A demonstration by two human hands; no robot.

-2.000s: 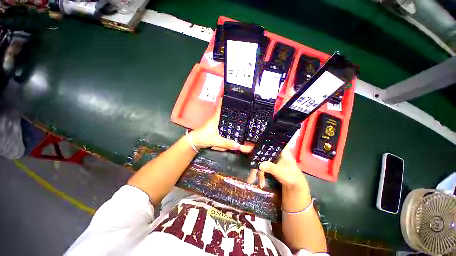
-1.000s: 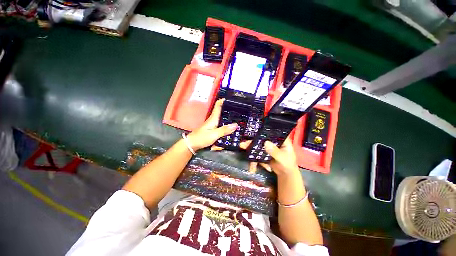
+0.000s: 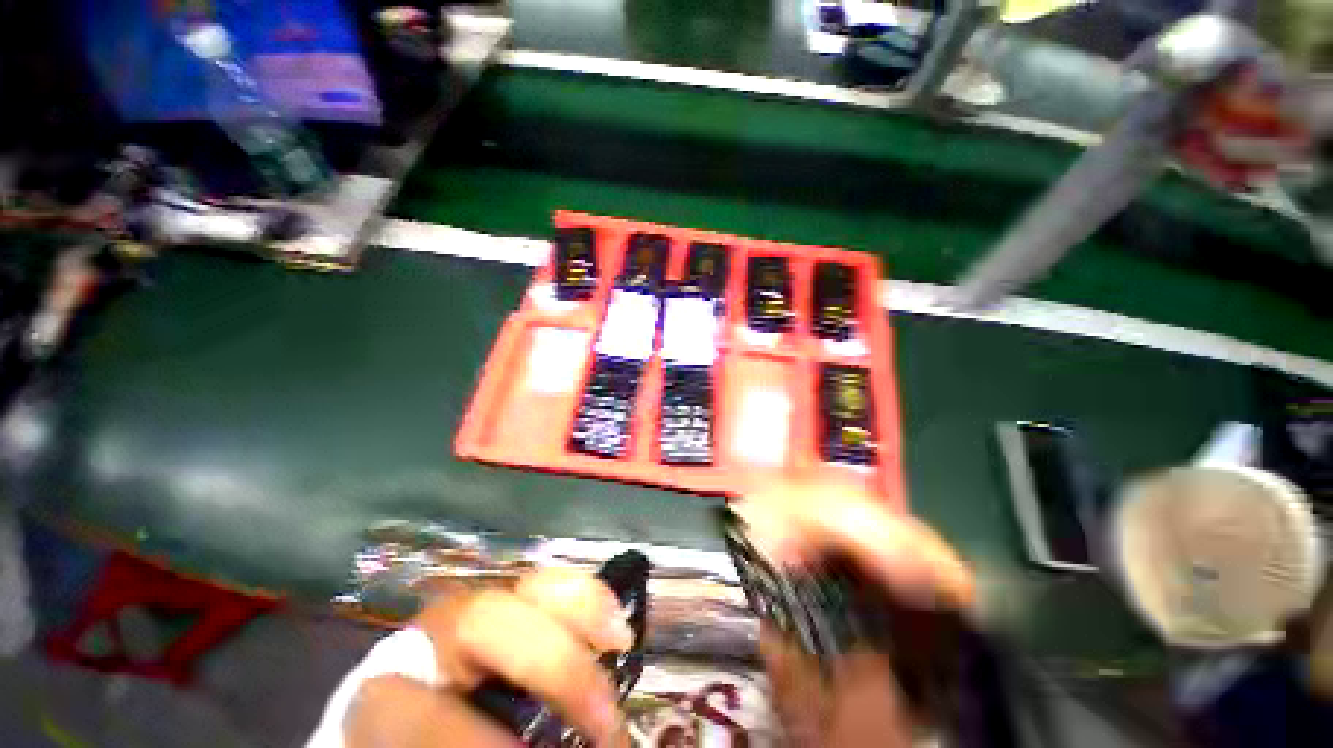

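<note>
The red-orange phone tray (image 3: 497, 402) lies on the bench in front of me. Two open flip phones with pale lit screens lie in its middle, one on the left (image 3: 608, 395) and one beside it (image 3: 687, 395). Several closed black handsets with gold marks sit in other pockets. Nearer to me, my left hand (image 3: 519, 650) is closed around a black flip phone (image 3: 632, 596). My right hand (image 3: 863, 563) is blurred and grips another black flip phone (image 3: 797, 592). How far these two are open cannot be told.
A white-rimmed smartphone (image 3: 1047, 494) lies on the bench at right, beside a beige desk fan (image 3: 1216, 555). A blue-lit monitor (image 3: 234, 66) and a clear bottle (image 3: 263, 124) stand upper left. A grey arm (image 3: 1060, 190) rises at upper right.
Both hands have drawn back from over the tray toward my body, each with its phone. The view has tilted up, showing the monitor. The two phones lying open in the tray are now uncovered.
</note>
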